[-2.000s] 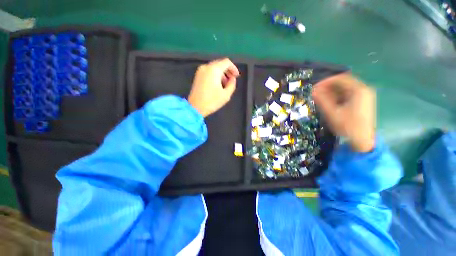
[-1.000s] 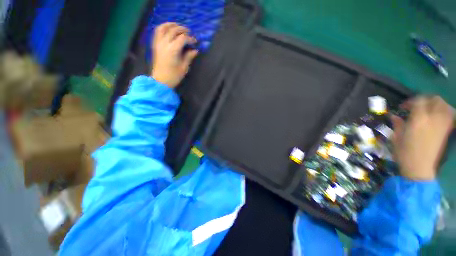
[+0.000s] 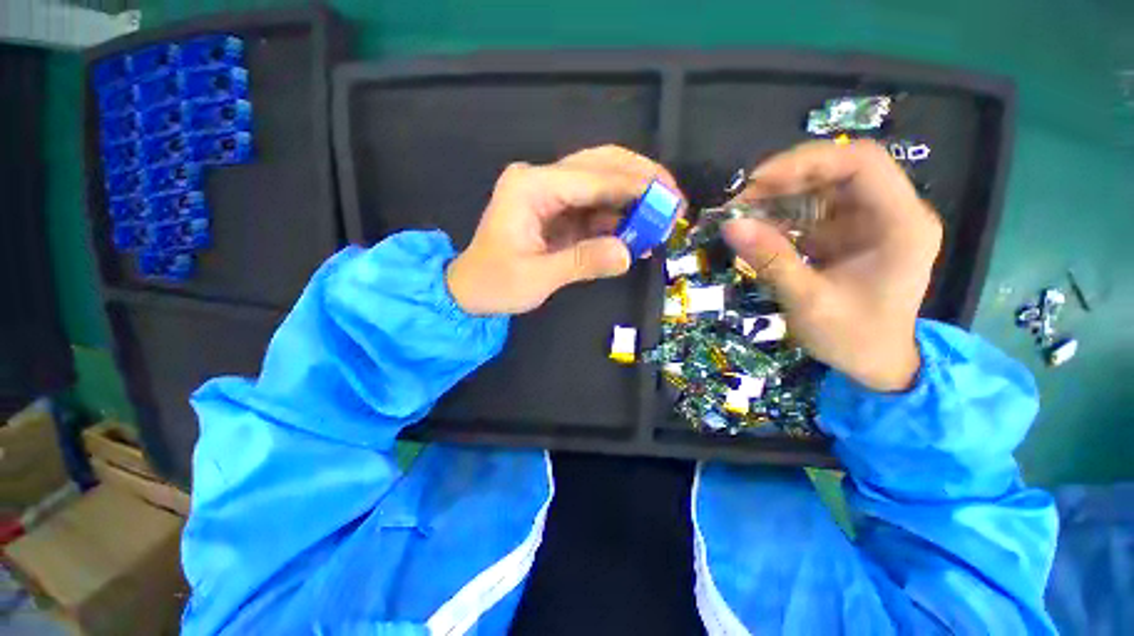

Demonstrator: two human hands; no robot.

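Note:
My left hand (image 3: 560,234) holds a blue housing (image 3: 650,220) between thumb and fingers above the tray divider. My right hand (image 3: 846,242) is just to its right, holding a thin circuit board (image 3: 777,208) between thumb and fingers; the board is blurred and partly covered by the fingers. The housing and the board are close, and I cannot tell if they touch. Below the hands, a pile of circuit boards (image 3: 721,373) with white and yellow batteries lies in the right compartment of the black divided tray (image 3: 497,441).
Blue housings (image 3: 156,149) stand in rows in the left tray (image 3: 286,162). A lone white battery (image 3: 624,343) lies left of the divider. Set-aside boards (image 3: 1045,321) lie on the green surface at right. Cardboard boxes (image 3: 106,534) are at lower left. Another blue sleeve (image 3: 1101,547) shows at lower right.
My left hand has come back from the left tray's housings and now shows a blue housing. My right hand has moved inward from the pile's far side to meet it, with a board. The view has turned.

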